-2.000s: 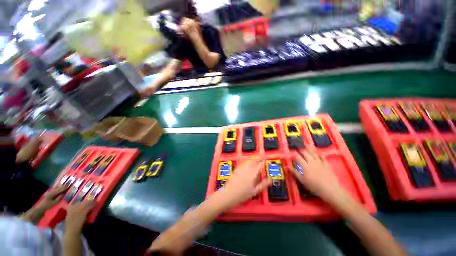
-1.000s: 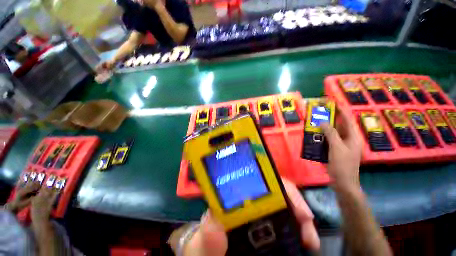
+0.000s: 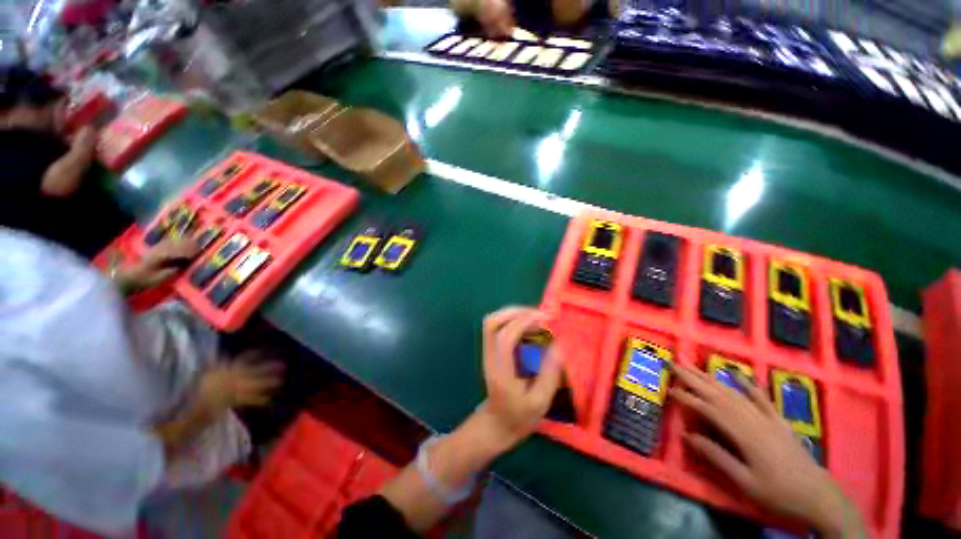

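A red-orange phone tray lies in front of me with black keypad phones in two rows. My left hand holds a keypad phone with a lit blue display, tilted at the leftmost lower pocket; my fingers hide part of it. Beside it, a phone with a lit blue-white display lies in its pocket. My right hand is spread palm down over the lower row, its fingers over a phone with a lit display. Another lit phone lies right of it. The upper-row displays look dark.
Two loose phones lie on the green bench left of my tray. A neighbour's tray with phones and a person's hands is at left. An open cardboard box stands behind. Another red tray is at the right edge. Black trays line the far side.
My left hand has lowered its phone from near the camera to the tray. My right hand has let go of its raised phone and is over the lower row. The view has turned left.
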